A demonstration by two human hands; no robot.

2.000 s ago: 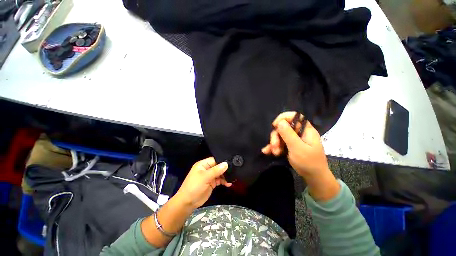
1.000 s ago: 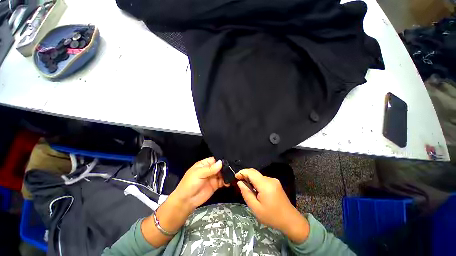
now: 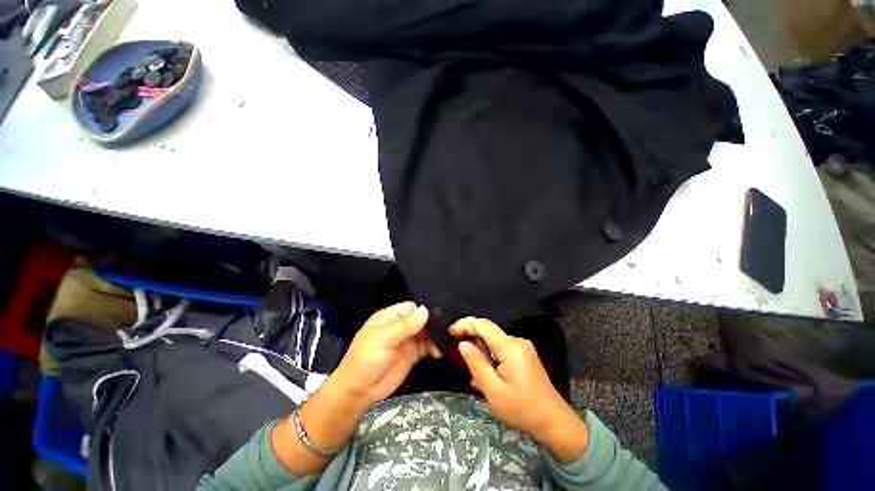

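A black garment (image 3: 499, 182) lies over the white table, and its lower edge comes down to my lap. Two dark round buttons (image 3: 534, 270) show on it near its curved right edge. My left hand (image 3: 387, 347) pinches the garment's edge between thumb and fingers. My right hand (image 3: 501, 369) is close to its right, fingertips together at the same folded edge. A small dark tool shows faintly in the right fingers. No needle or thread can be made out at the fingertips.
A blue-grey bowl (image 3: 137, 91) of dark buttons stands at the table's left, beside a long pale box (image 3: 84, 48). A black phone (image 3: 764, 240) lies at the right. Below the white table (image 3: 192, 206) are dark clothing (image 3: 182, 403) in a blue crate and another blue crate (image 3: 721, 432).
My right hand has come down from above the garment to the edge beside my left hand. The button seen there earlier is now hidden. Two buttons farther right have come into view.
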